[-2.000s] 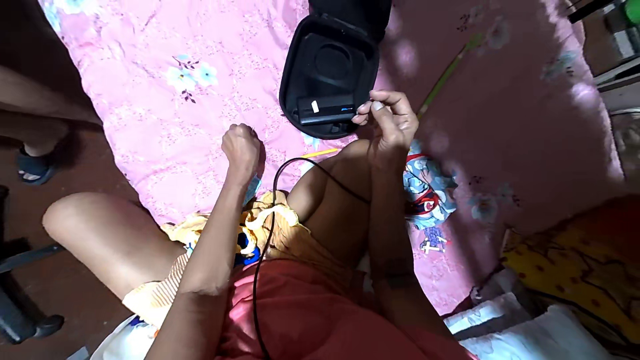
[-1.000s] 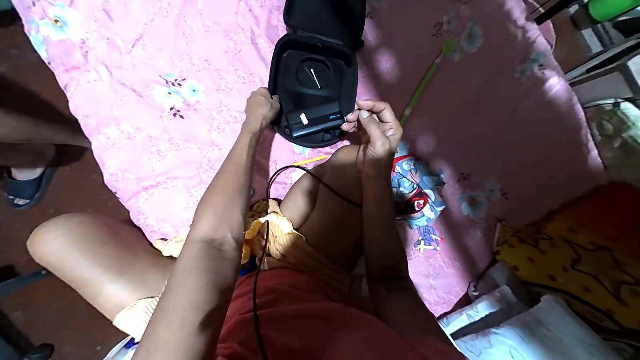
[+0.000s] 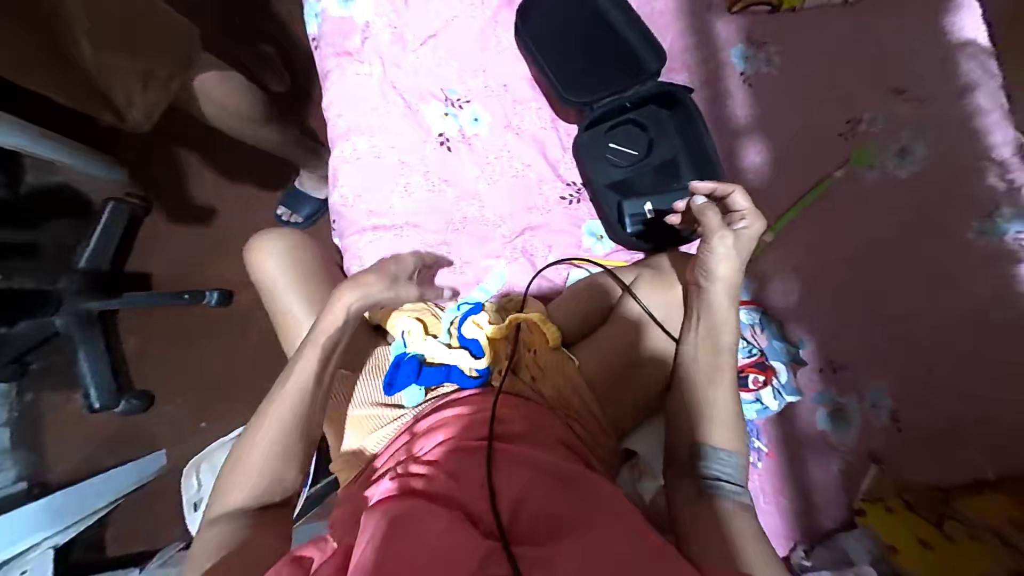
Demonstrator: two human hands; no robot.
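Observation:
My left hand (image 3: pixel 402 280) hovers over my lap with its fingers apart, nothing in it, near blue, white and yellow knitted pieces (image 3: pixel 440 356). At the near right edge of an open black zip case (image 3: pixel 588 188), my right hand (image 3: pixel 724 220) has thumb and fingertips pinched together; whether something small is between them cannot be told. In the case lie a black device (image 3: pixel 664 210) with a small white mark, and a thin white stick (image 3: pixel 622 150) over a round recess. A black cable (image 3: pixel 494 448) runs up my shirt, loops over my thigh and passes to my right forearm.
A pink floral bedspread (image 3: pixel 400 184) lies under the case. Patterned blue cloth (image 3: pixel 772 368) and a long green stalk (image 3: pixel 808 200) are at the right. Another person's foot in a dark sandal (image 3: pixel 302 204) and a chair's wheeled base (image 3: pixel 96 300) stand at the left.
My left hand was at the case's left edge one second ago and is now back over my lap, fingers apart. My right hand stays by the case. The view has shifted.

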